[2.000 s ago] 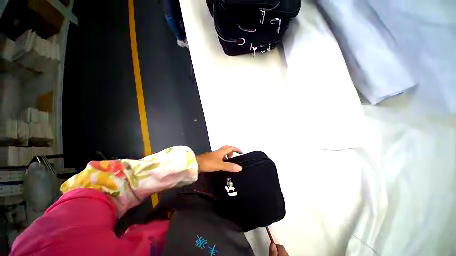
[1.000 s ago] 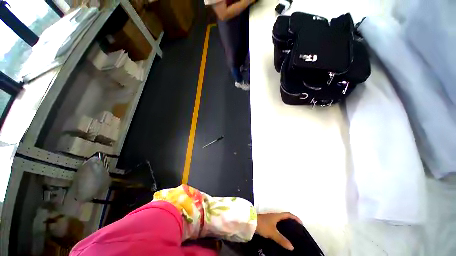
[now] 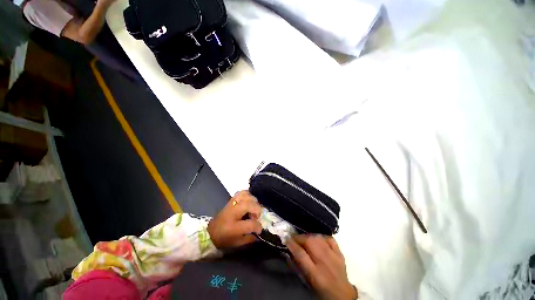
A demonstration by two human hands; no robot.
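Note:
A small black bag (image 3: 299,202) stands on the white table near its front edge, a silver zipper line along its upward side. Its near side gapes, with crumpled whitish material (image 3: 276,224) showing between my hands. My left hand (image 3: 236,221) pinches the bag's near left edge with bent fingers. My right hand (image 3: 320,261) has its fingers on the near right edge; its fingertips are partly hidden. A thin dark rod (image 3: 396,189) lies on the white sheeting to the right.
Stacked black bags (image 3: 188,38) with silver hardware stand at the far left of the table (image 3: 223,123). White sheeting (image 3: 469,146) covers the right side. A person's arm (image 3: 91,23) shows top left. A dark aisle with a yellow line (image 3: 126,132) and shelves lie left.
The bag has come into fuller view, turned with its zipper side up and its near side gaping. My right hand has come into view on it. The dark rod now shows on the sheeting.

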